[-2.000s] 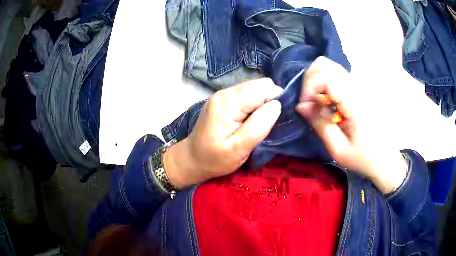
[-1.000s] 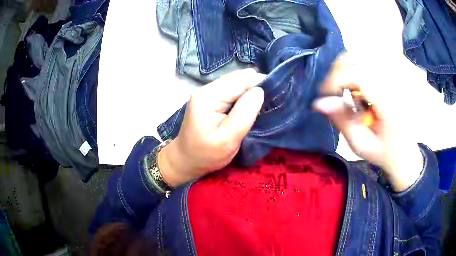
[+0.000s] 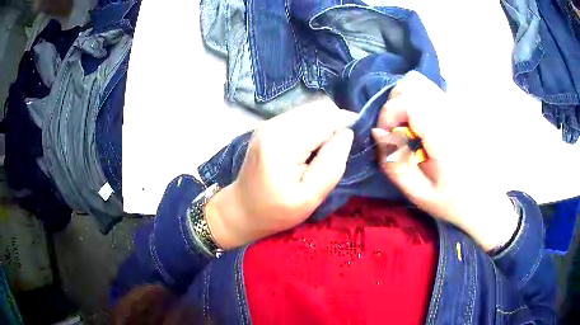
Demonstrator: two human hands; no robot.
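Observation:
A dark blue denim garment (image 3: 275, 54) with pale topstitching lies bunched in front of me, its paler inside showing in places. My left hand (image 3: 289, 171) pinches a stitched edge between thumb and finger. My right hand (image 3: 423, 146) is close to its right, fingers at the same edge. Thread snips (image 3: 410, 145) with an orange handle sit in the right palm; the blades are short and blurred. The edge runs up from the left fingertips to the right fingers. No loose thread end can be made out.
A white table (image 3: 172, 95) bears the garment. Grey-blue and dark garments (image 3: 76, 120) hang over its left edge, with a small white tag (image 3: 105, 190). More denim (image 3: 550, 57) lies at the far right. A blue object (image 3: 562, 225) shows below the right table edge.
Since one second ago, my right hand with the snips has moved left, back to the garment's edge. My left hand has shifted slightly right, still pinching the edge.

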